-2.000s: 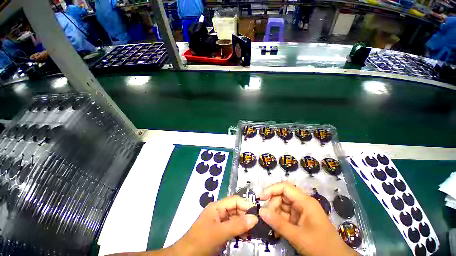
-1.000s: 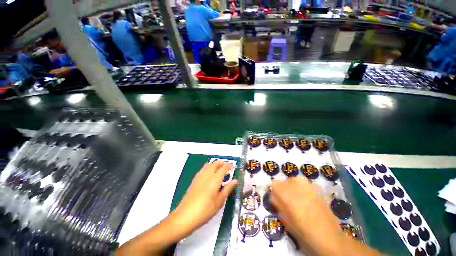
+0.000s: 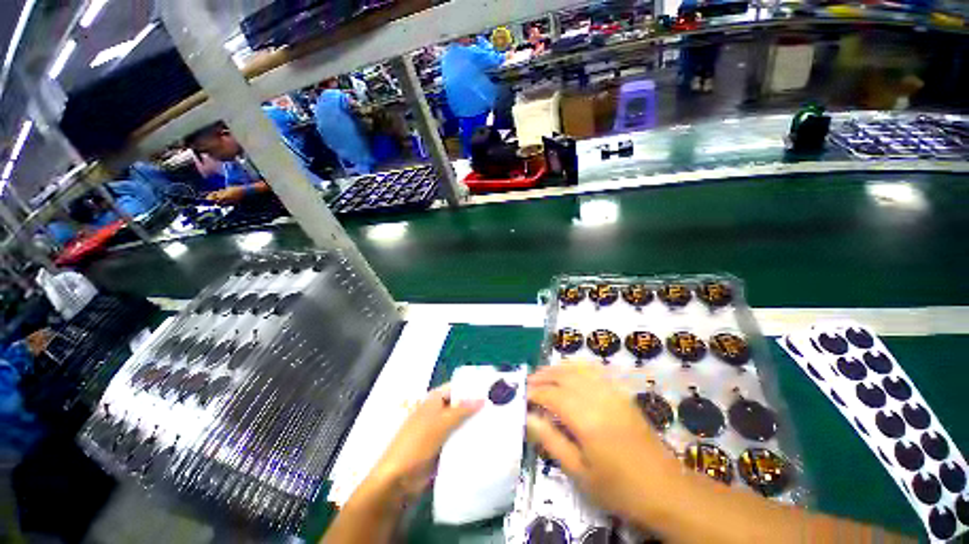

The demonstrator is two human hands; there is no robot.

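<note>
My left hand [image 3: 417, 441] grips the left edge of a white sticker sheet [image 3: 475, 468], lifted and bent. A round black sticker [image 3: 503, 392] shows near its top. My right hand [image 3: 606, 430] is at the sheet's right edge, over the tray's left part; whether its fingertips pinch anything is hidden. The clear blister tray [image 3: 672, 318] holds rows of round modules. The two far rows show orange-gold modules [image 3: 643, 345]. The third row shows black-covered modules [image 3: 701, 415]. Two orange-gold modules [image 3: 763, 469] lie nearer at right. My right hand hides several pockets.
Stacked blister trays [image 3: 239, 367] stand at left, beside plain white sheets [image 3: 388, 425]. Fanned sticker sheets [image 3: 887, 409] lie right of the tray. A green conveyor [image 3: 510, 244] runs behind. A slanted metal post [image 3: 308, 202] rises at left. Workers in blue are across the way.
My left hand has lifted the sticker sheet off the mat. My right hand has moved from over the tray's middle to the sheet's edge. The view has swung left and tilted.
</note>
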